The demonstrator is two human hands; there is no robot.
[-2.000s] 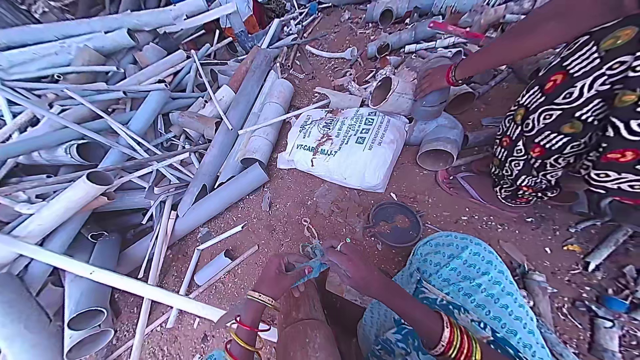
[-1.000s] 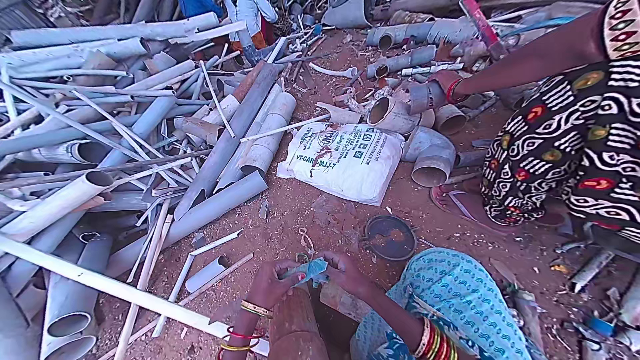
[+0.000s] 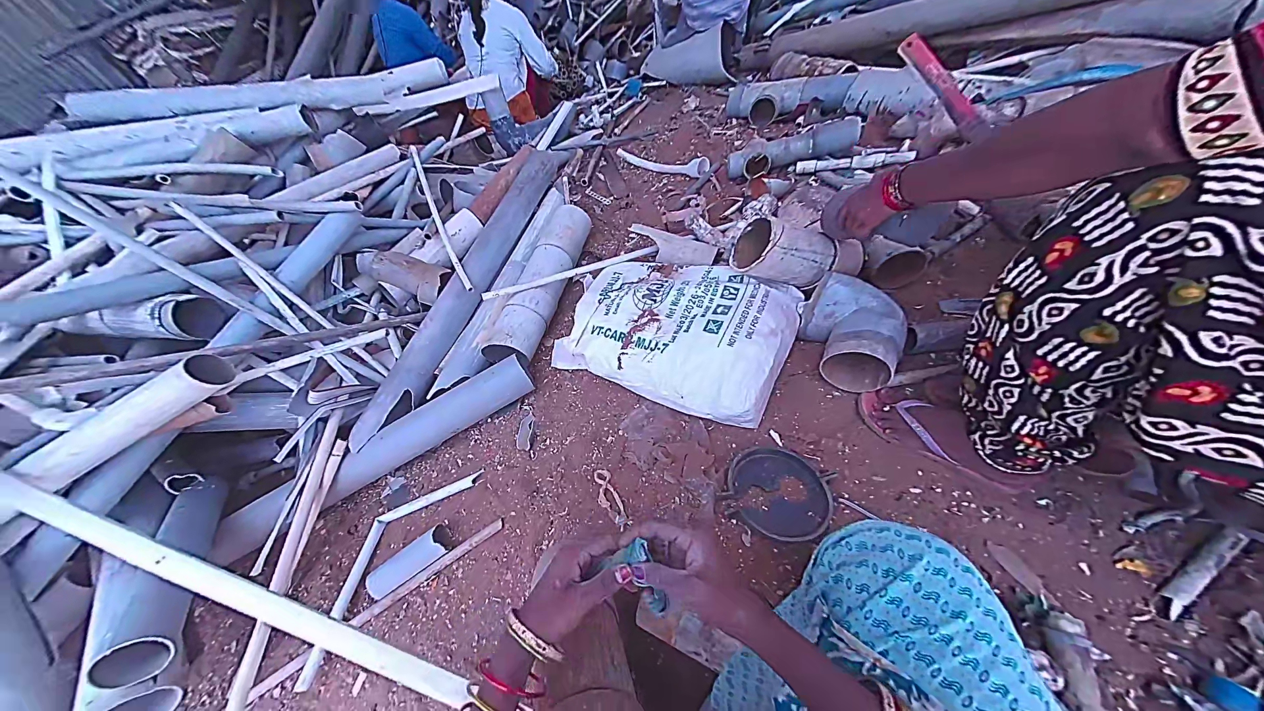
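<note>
At the lower middle, my left hand (image 3: 573, 589) and my right hand (image 3: 691, 578) meet around a small crumpled blue-green piece (image 3: 637, 563), which looks like thin plastic or cloth. Both hands pinch it, and the fingers hide part of it. Beneath them stands a brown block or log (image 3: 592, 657), partly covered by my left wrist. A round dark shallow pan (image 3: 780, 496) holding some reddish matter lies on the soil just beyond my right hand. Past my fingertips is a small loop of cord or wire (image 3: 610, 494).
A large pile of grey plastic pipes (image 3: 425, 434) spreads on the left. A white printed sack (image 3: 686, 341) lies ahead, with a grey pipe elbow (image 3: 857, 331) beside it. At the right a person in patterned cloth (image 3: 1076, 326) reaches toward pipe pieces. More people sit at the back.
My hands have drawn closer together around the blue-green piece, which showed more spread out one second ago. The co-worker's hand stays among the pipe pieces.
</note>
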